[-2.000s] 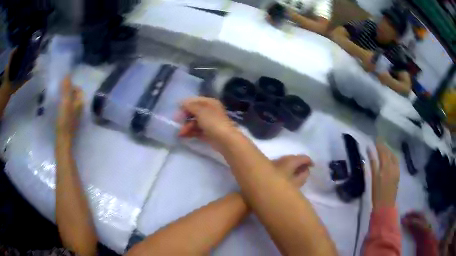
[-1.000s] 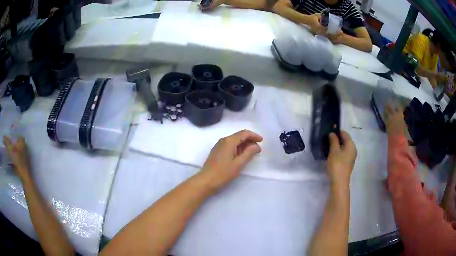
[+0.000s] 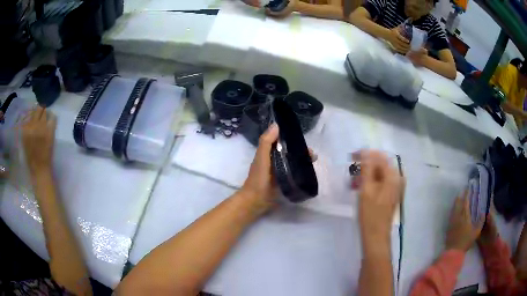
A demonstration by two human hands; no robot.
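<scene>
My left hand (image 3: 264,167) holds the black oval collar (image 3: 294,151) near the centre, on edge with its dark hollow side turned to the right. My right hand (image 3: 378,179) is blurred, over the foam sheet (image 3: 202,159) to the right of the collar. A small dark piece (image 3: 355,168) shows at its fingertips; whether it is gripped cannot be told. The collar partly hides the black cup-shaped housings (image 3: 232,95) behind it.
Joined clear containers with ribbed bands (image 3: 128,118) lie at left. A dark grey handled part (image 3: 196,98) and loose fittings (image 3: 227,125) lie beside the cups. More units (image 3: 384,78) stand at the back. Another person's hand (image 3: 39,139) is at left, and pink sleeves (image 3: 442,272) at right.
The collar has passed from my right hand to my left and moved left to the centre. My right hand is now where the small black square part lay. The view has shifted slightly.
</scene>
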